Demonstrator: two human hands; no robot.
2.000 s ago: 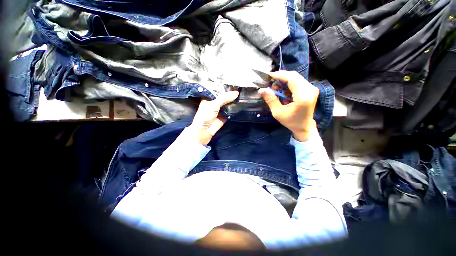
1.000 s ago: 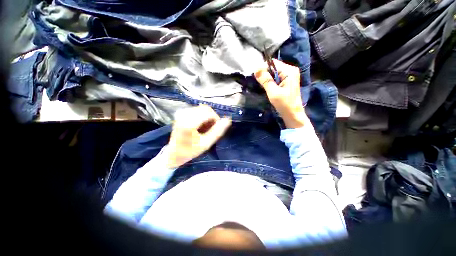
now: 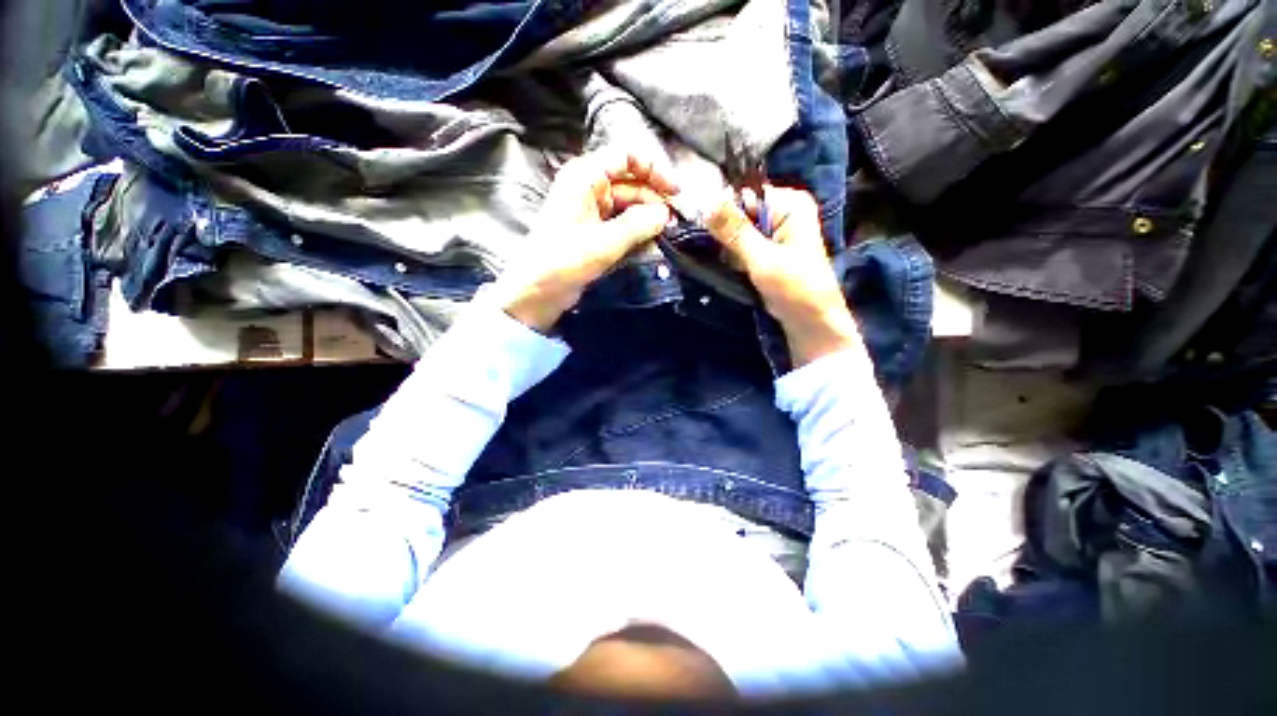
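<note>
A denim jacket (image 3: pixel 672 84) lies with its pale grey inside up, its dark blue button strip running along the front table edge. My left hand (image 3: pixel 588 231) pinches the jacket's edge near a small silvery button. My right hand (image 3: pixel 787 259) is just to the right, its fingertips at the same cloth. It holds small thread snips (image 3: pixel 761 210) with a blue grip, mostly hidden by the fingers, the dark tips pointing up. What lies between the fingertips is too small to tell.
Black denim jackets (image 3: pixel 1043 182) with brass-coloured buttons are piled at the right. More denim (image 3: pixel 1120 525) lies at lower right. Dark blue denim (image 3: pixel 658 399) covers my lap. The pale table edge (image 3: pixel 210 340) shows at left.
My left hand has moved up and right from below the button strip to the cloth, beside my right hand. The right hand has moved slightly down. The jacket edge between them is lifted and bunched.
</note>
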